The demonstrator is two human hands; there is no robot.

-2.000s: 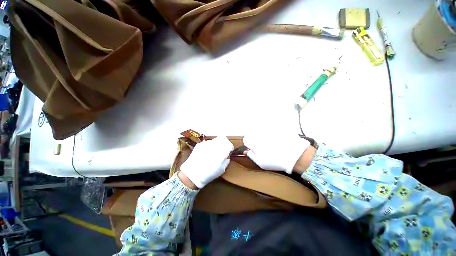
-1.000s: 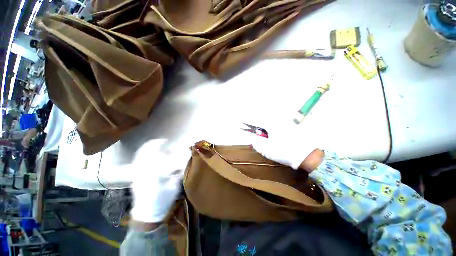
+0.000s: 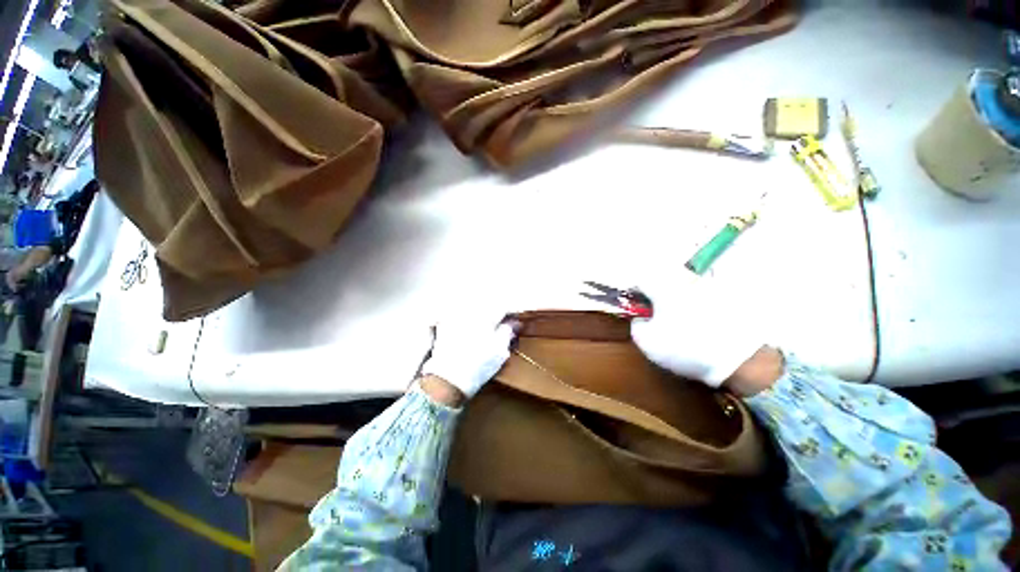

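A brown bag (image 3: 559, 453) lies on my dark-aproned lap against the table edge, its opening facing up. My left hand (image 3: 472, 352), white-gloved, grips the bag's top edge at its left end. My right hand (image 3: 691, 349), also white-gloved, is at the right part of the same edge. Red-handled snips (image 3: 626, 302) stick out from the right hand, with their dark tips pointing left over the table. The right fingers are partly lost against the white table. A small gold fitting shows inside the bag near my right wrist.
Large brown bags (image 3: 263, 168) are heaped at the back left. A green-handled tool (image 3: 719, 244), brown-handled tool (image 3: 682, 137), yellow tool (image 3: 822, 173), block (image 3: 795, 117) and slim corded tool (image 3: 859, 156) lie right, beside a beige holder (image 3: 964, 145). Scissors (image 3: 135, 268) lie far left.
My left hand has come back from the left side and now holds the bag's edge. The red-handled snips came into view in my right hand. The camera view has shifted slightly.
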